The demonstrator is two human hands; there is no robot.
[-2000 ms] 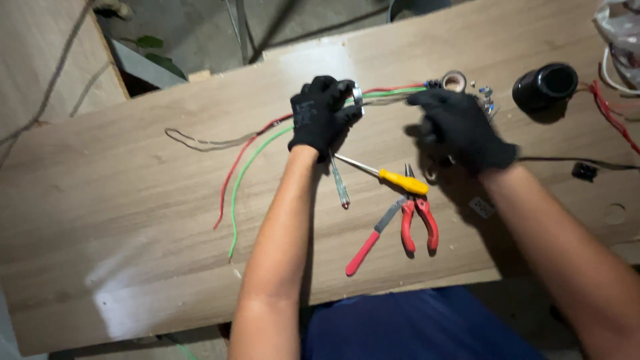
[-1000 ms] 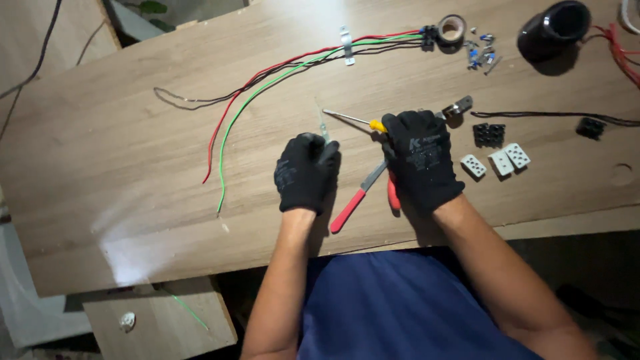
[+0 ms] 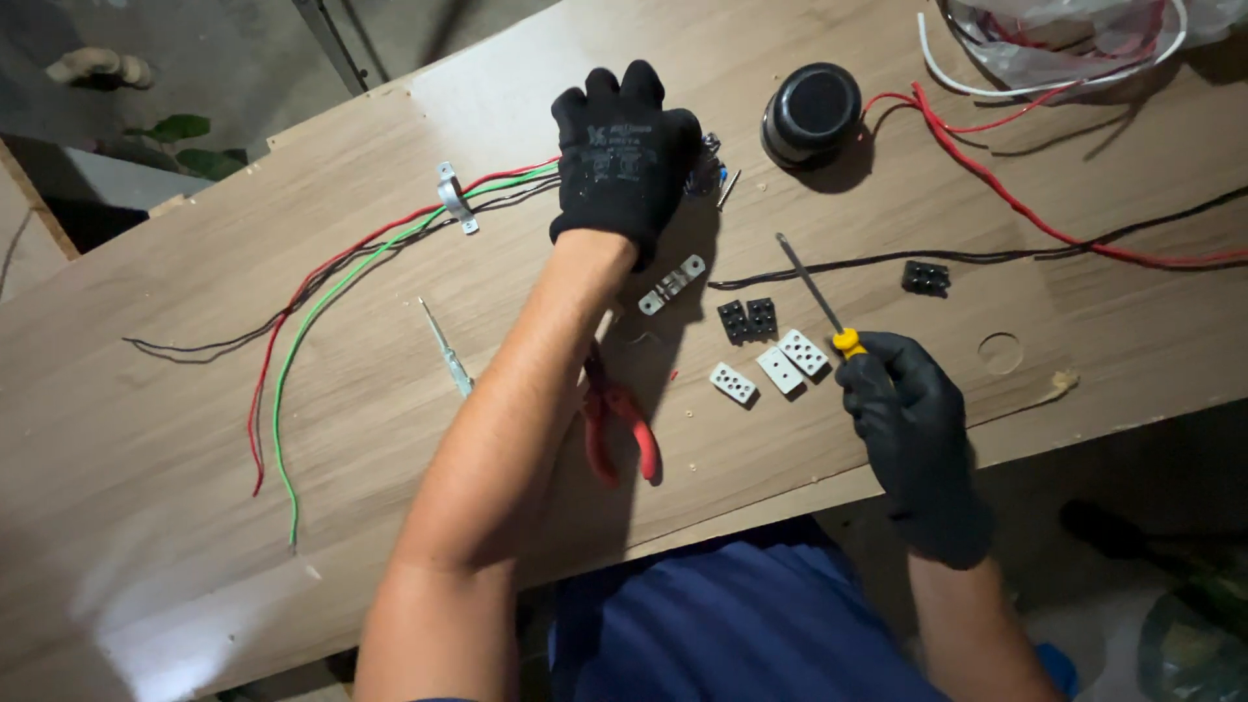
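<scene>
My left hand (image 3: 624, 161), in a black work glove, reaches over the far side of the table beside the small screws (image 3: 710, 175); its fingers cover the wire ends, and whether it grips anything is hidden. In my right hand (image 3: 902, 429), also gloved, is a yellow-handled screwdriver (image 3: 848, 342), its shaft pointing up and left. Red, green and black wires (image 3: 336, 292) run from under the left glove through a metal pipe strap (image 3: 455, 198). Red-handled pliers (image 3: 634, 434) lie partly behind my left forearm. White terminal blocks (image 3: 780, 369) and black ones (image 3: 747, 320) lie between my hands.
A black cylindrical object (image 3: 812, 112) stands at the far side near red wires (image 3: 1004, 195) and a clear plastic bag (image 3: 1053, 34). A screwdriver-like tester (image 3: 447, 353) lies left of my forearm. A metal bracket (image 3: 672, 285) and another black terminal block (image 3: 925, 278) lie on the table (image 3: 390, 468).
My right hand has lifted the yellow-handled screwdriver from the table and moved right. My left hand has moved from near the tester to the far side, over the wire ends.
</scene>
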